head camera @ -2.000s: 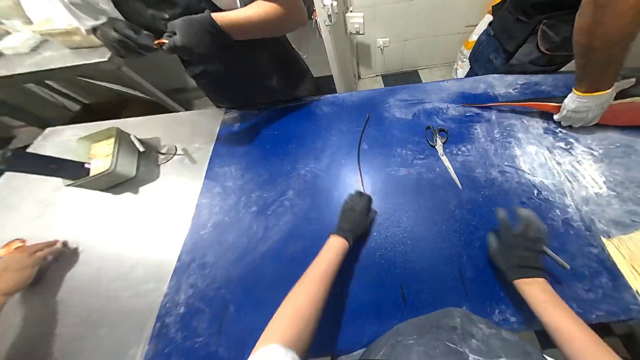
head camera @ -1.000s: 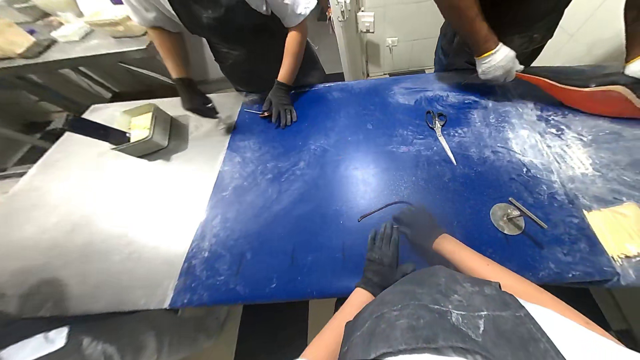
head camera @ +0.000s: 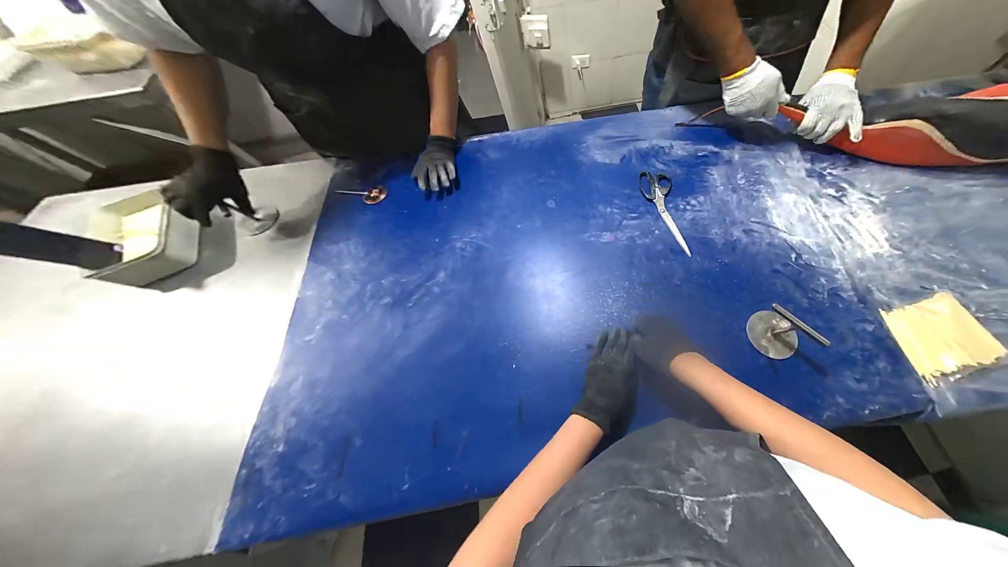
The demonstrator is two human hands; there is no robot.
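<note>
My left hand [head camera: 611,379], in a dark glove, lies on the blue table covering [head camera: 441,315] near its front edge. Just to its right is my right hand [head camera: 661,340], also gloved and blurred by motion, close to or touching the left fingertips. A tiny dark end of something shows by the left fingertips; whether either hand grips it cannot be told. To the right of my hands, a metal disc with a short stem [head camera: 772,335] lies beside a thin metal rod [head camera: 801,324]. Black-handled scissors [head camera: 666,213] lie beyond my hands, blades toward me.
Across the table, a co-worker's dark-gloved hand [head camera: 209,185] touches a disc tool near a metal container [head camera: 161,248]; the other rests near a copper-coloured disc [head camera: 375,194]. Another co-worker's white-gloved hands [head camera: 831,106] hold a red and black piece. Pale strips [head camera: 943,335] lie at right.
My two hands have come together near the front edge; two seconds ago they were apart. The dark strip by them is now almost wholly out of sight. The left co-worker's hand has reached the disc tool.
</note>
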